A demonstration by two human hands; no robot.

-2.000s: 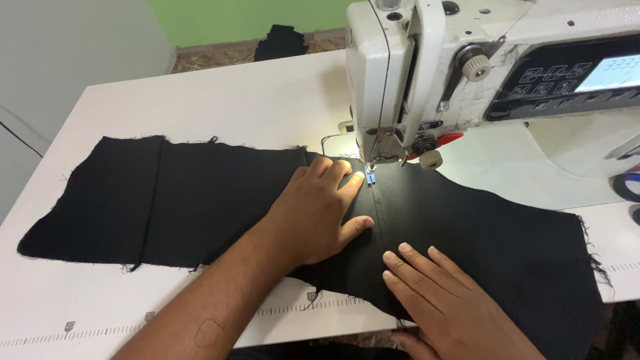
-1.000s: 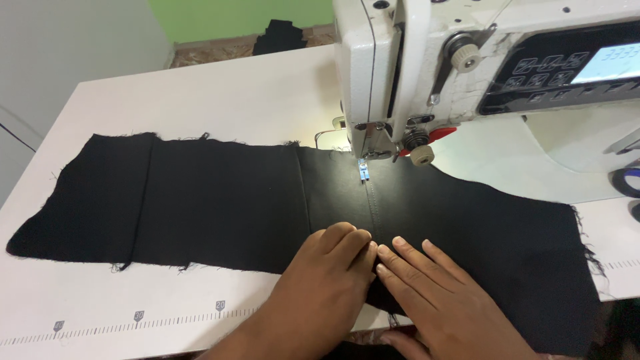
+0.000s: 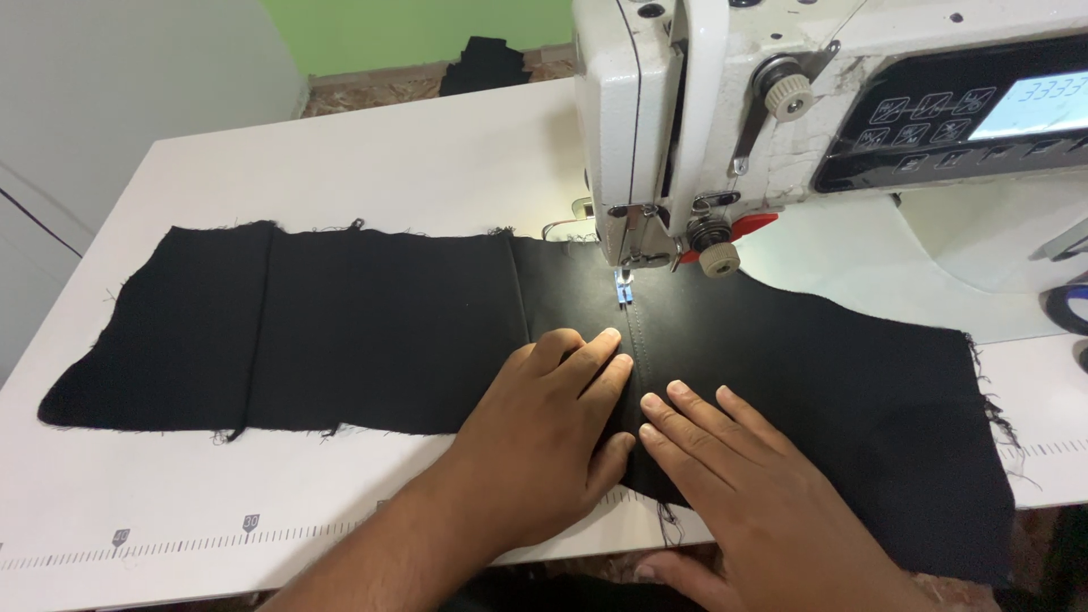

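Observation:
A long black fabric piece with frayed edges and several cross seams lies flat under the head of a white industrial sewing machine. The blue presser foot rests on the fabric at the upper end of a line of stitching. My left hand presses on the fabric just left of that line, fingertips below the foot. To the right of the line, my right hand lies with fingers apart on the fabric, its thumb near the table's front edge. Neither hand grips anything.
The white table bears a printed ruler scale along its front. The machine's control panel is at the upper right, and dark scissor-like handles show at the right edge. Black cloth lies beyond the table's back edge.
My left hand was up beside the presser foot, moved down the seam near my right hand, and now sits slightly higher and apart from it. My right hand stays on the fabric.

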